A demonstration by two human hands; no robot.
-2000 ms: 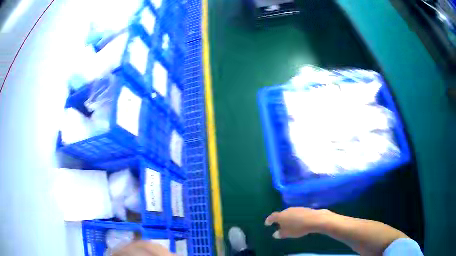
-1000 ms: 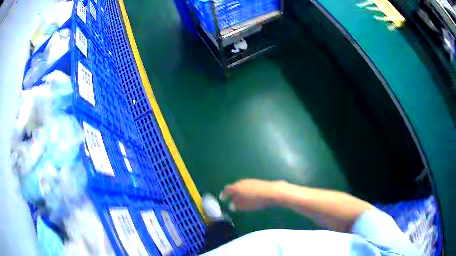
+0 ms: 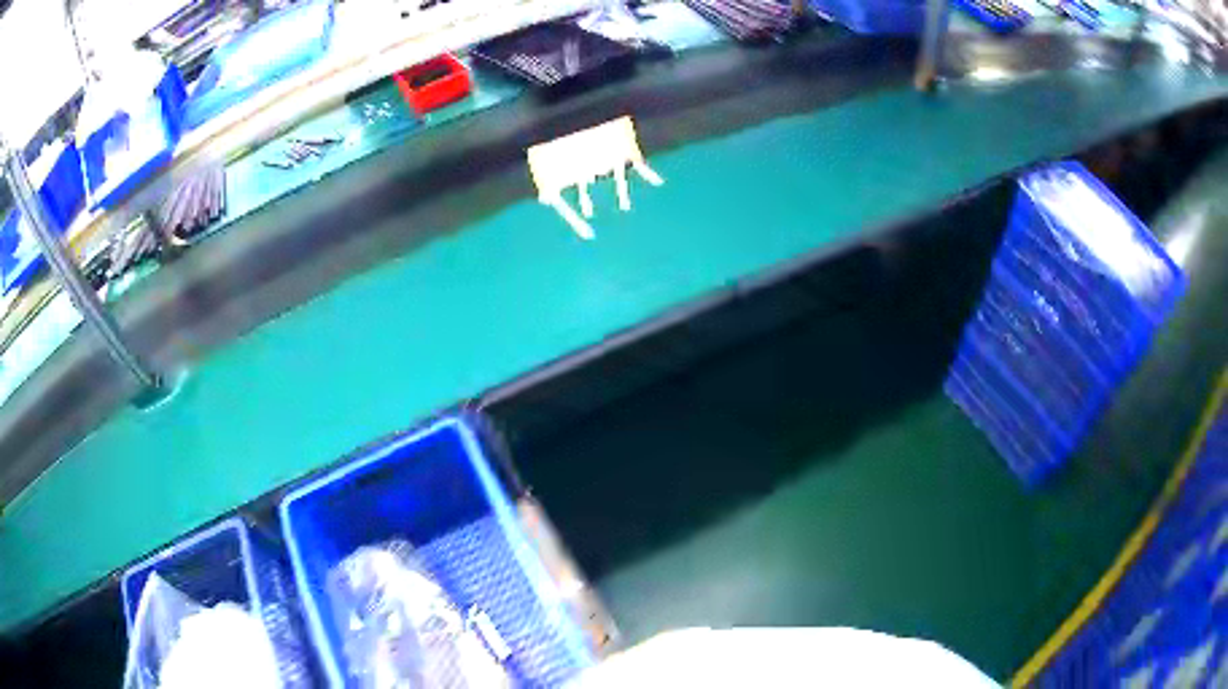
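Observation:
Neither of my hands is in the picture. Nearest in front of me is a blue crate (image 3: 519,536) at the bottom left of centre, with clear plastic bags (image 3: 391,606) in it. Left of it stands a second blue crate (image 3: 186,545) with white bagged goods (image 3: 216,653). Behind them runs a green bench top (image 3: 445,316). A pale yellow piece with several short legs or strips (image 3: 587,156) lies on it. A white surface, perhaps my clothing, fills the bottom edge. The picture is partly blurred.
A dark belt runs behind the green top. Beyond it are a red bin (image 3: 434,84), a black tray (image 3: 559,54) and dark rods (image 3: 195,202). Metal posts (image 3: 88,303) rise at left and top right. A blue crate stack (image 3: 1064,323) stands at right, beside a yellow floor line (image 3: 1124,579).
My view has swung from the floor aisle and crate rows to the bench. My right hand and forearm, seen earlier, are out of the picture. The bench now crosses the view.

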